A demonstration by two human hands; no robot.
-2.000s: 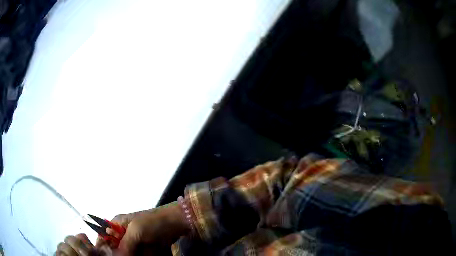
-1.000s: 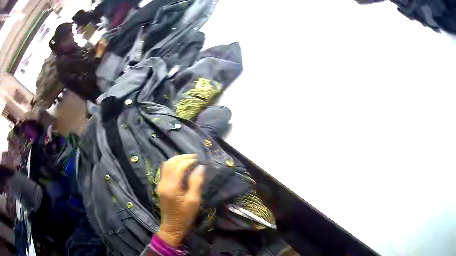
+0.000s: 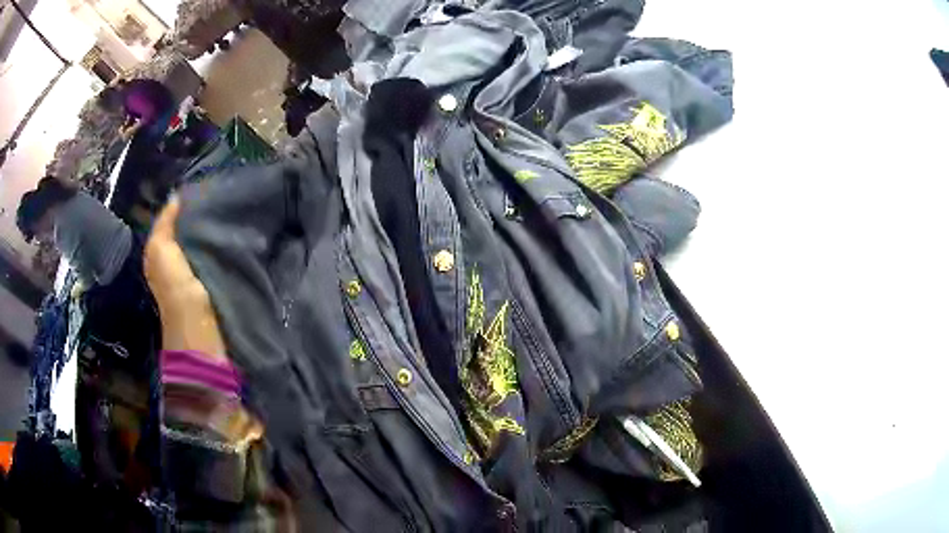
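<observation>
A grey-black denim jacket [image 3: 520, 271] hangs over the near edge of the white table, front side showing, with brass buttons and yellow-green embroidery. My left hand [image 3: 182, 276], with a purple cuff at the wrist, is at the left and grips the jacket's left part. Its fingers are partly hidden by the cloth. A thin white strip [image 3: 666, 450] lies by yellow-green fringe at the jacket's lower right. My right hand is not in view.
The white table [image 3: 843, 229] spans the right side. More grey denim [image 3: 416, 47] is heaped behind the jacket. People in dark clothing [image 3: 88, 234] are at the left. Dark cloth shows at the far right edge.
The view has swung from the table to the denim jacket. My left hand has moved left from over the jacket's middle and now spreads its left part. My right hand and the snips have left view.
</observation>
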